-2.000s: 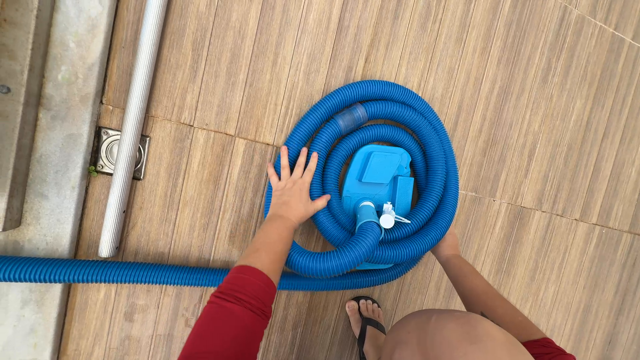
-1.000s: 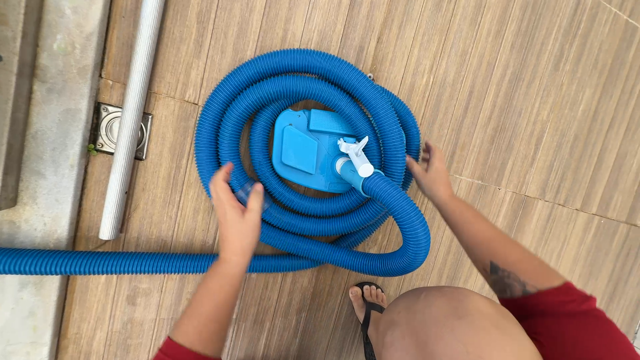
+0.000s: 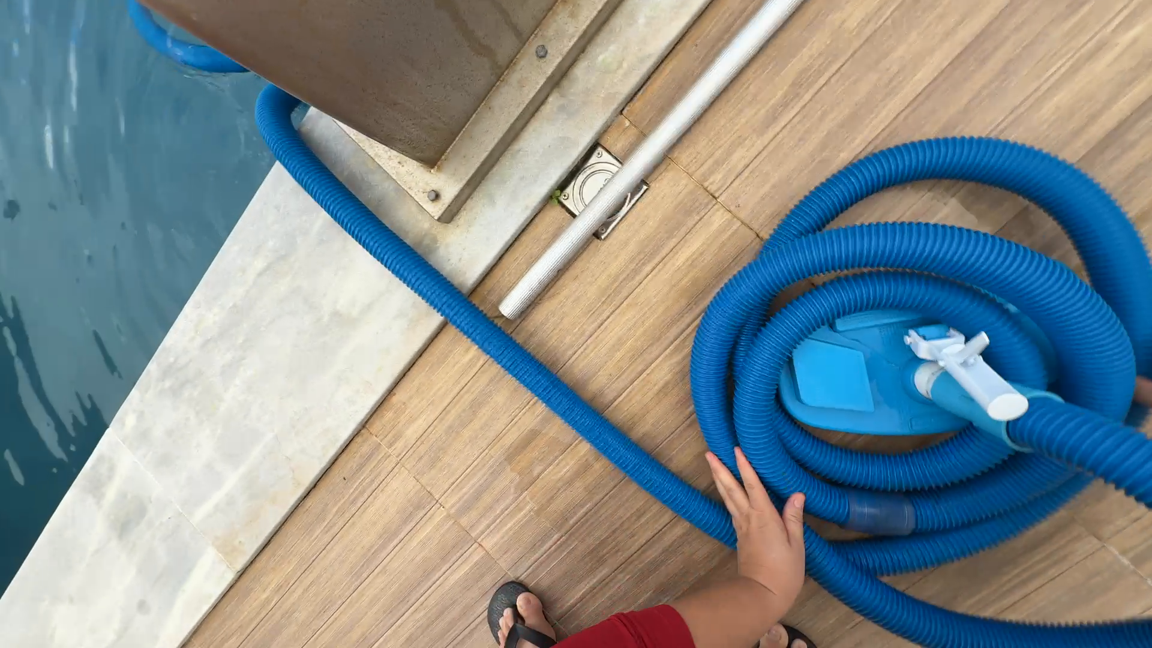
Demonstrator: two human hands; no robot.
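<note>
A blue corrugated pool hose (image 3: 900, 238) lies coiled in several loops on the wood-look floor at the right. Within the coil sits a light blue pool vacuum head (image 3: 832, 373) with a white swivel handle (image 3: 967, 364), the hose joined to its neck. My left hand (image 3: 760, 531) rests with spread fingers against the lower left of the coil, where the hose run toward the pool meets it. Of my right hand (image 3: 1143, 396) only a sliver shows at the right edge, beside the outer loops; its fingers are hidden.
A ribbed metal pole (image 3: 630, 171) lies across a square floor drain (image 3: 589, 180). Pale stone coping (image 3: 207, 396) borders the pool water (image 3: 99, 225) at the left. A brown metal structure (image 3: 387, 63) is bolted onto the coping. Feet in black flip-flops (image 3: 508, 607) stand at the bottom.
The view has swung left, bringing in the pool. The coil's loops have shifted and spread around the vacuum head. My left hand, apart from the floor run of hose before, is now against it.
</note>
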